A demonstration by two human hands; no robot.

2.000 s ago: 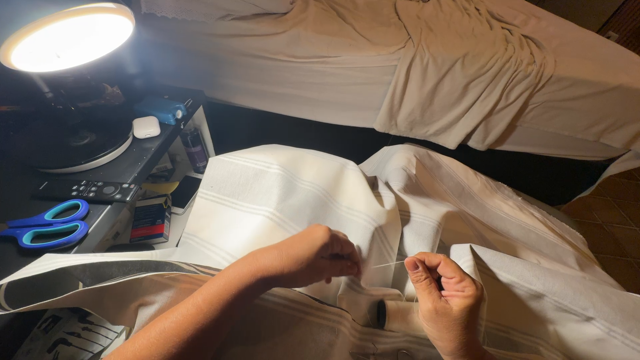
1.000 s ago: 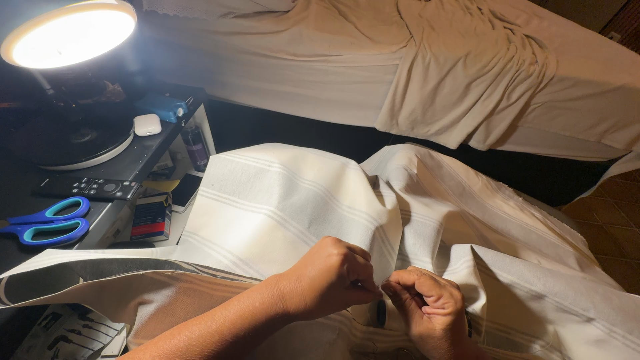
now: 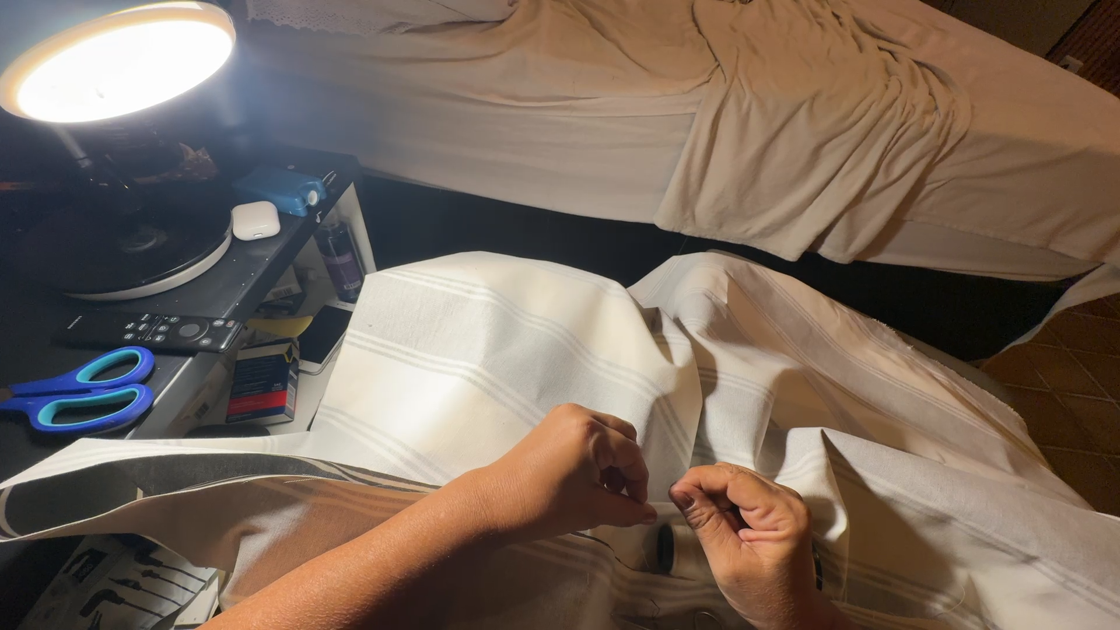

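Observation:
Striped cream fabric (image 3: 490,350) lies draped in folds across the lower view. Above it, my left hand (image 3: 595,472) is pinched closed, thumb against fingers. Close on its right, my right hand (image 3: 744,525) pinches thumb and forefinger together, fingertips pointing at the left ones with a small gap. What lies between the fingertips is too fine to make out now. A spool (image 3: 687,553) with a dark end rests on the fabric just below and between the hands, partly covered by the right hand.
Blue-handled scissors (image 3: 87,394), a remote control (image 3: 149,331), a white earbud case (image 3: 255,220) and a lit lamp (image 3: 118,61) are on the dark desk at left. Boxes (image 3: 265,381) and a bottle (image 3: 339,261) fill its shelf. A bed with a beige blanket (image 3: 805,131) stands behind.
Two seconds ago a fine thread stretched between my hands. They came together one second ago and now stand slightly apart again.

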